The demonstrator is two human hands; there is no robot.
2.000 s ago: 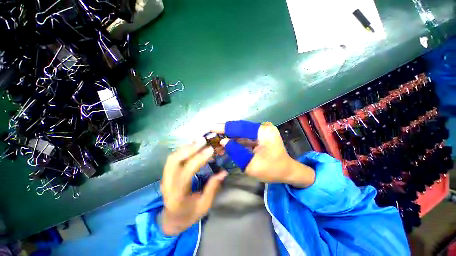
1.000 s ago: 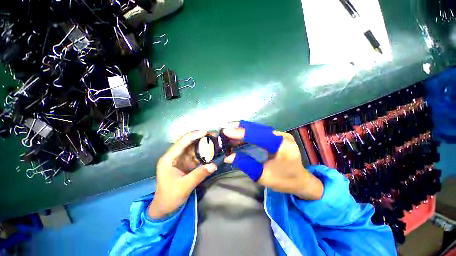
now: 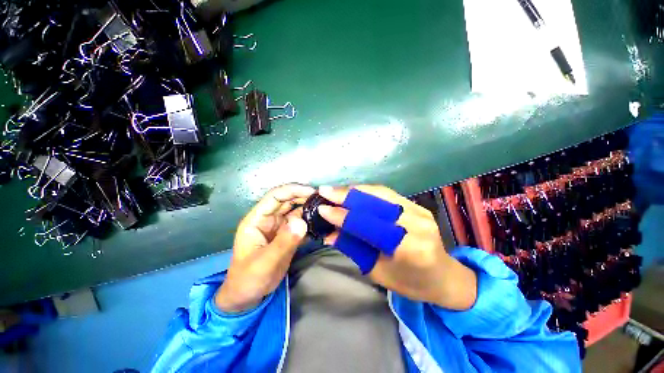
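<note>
My left hand and my right hand meet in front of my chest, just off the bench's front edge. Between their fingertips they hold a small dark object, which looks like a black binder clip; the fingers cover most of it. Bright blue wraps cover fingers of my right hand. A heap of black binder clips with silver wire handles lies on the bench at the left. One loose clip lies just right of the heap.
The green bench runs across the view. A white paper sheet with two short dark pieces lies at the upper right. A red tray with rows of black clips sits low at the right. A pale object lies behind the heap.
My left fingers have closed in around the held object, whose pale round face showed one second ago and is now hidden. The bench items have shifted right in view.
</note>
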